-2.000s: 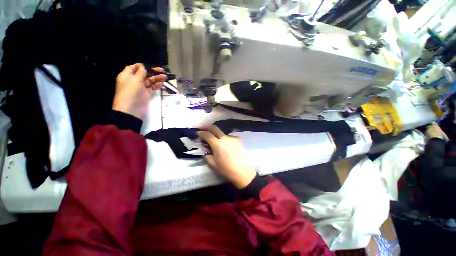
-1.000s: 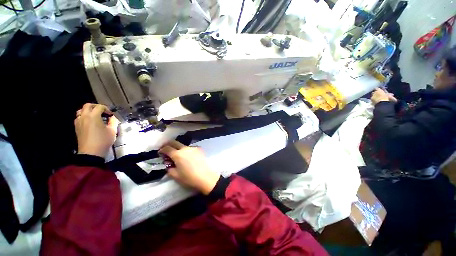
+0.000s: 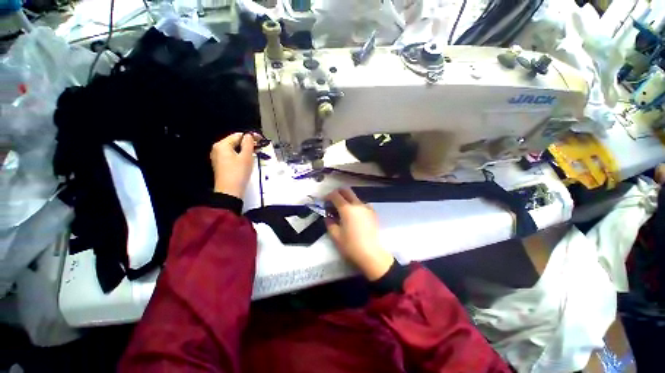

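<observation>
The cream sewing machine (image 3: 437, 95) with blue JACK lettering stands in front of me. My left hand (image 3: 235, 162) is left of the presser foot (image 3: 315, 166), its fingertips pinching a small black piece (image 3: 257, 138). My right hand (image 3: 354, 224) is on the bed, right of and below the needle, with small metal snips (image 3: 319, 207) between its fingers. A black fabric strip (image 3: 437, 191) lies along the bed and passes behind the right fingertips. It bends into a loop to their left. A thin black strip runs from the foot under the arm.
A big black garment pile (image 3: 168, 95) with a long white piece (image 3: 133, 200) lies left of the needle. Black pieces (image 3: 386, 151) lie under the arm. A yellow item (image 3: 583, 162) is right of the machine. White fabric (image 3: 569, 291) hangs at the right. Plastic bags are at the far left.
The view has swung back left, so the pile shows more and the neighbouring person is mostly out. The left fingertips now show a small black piece. The right hand still holds the snips.
</observation>
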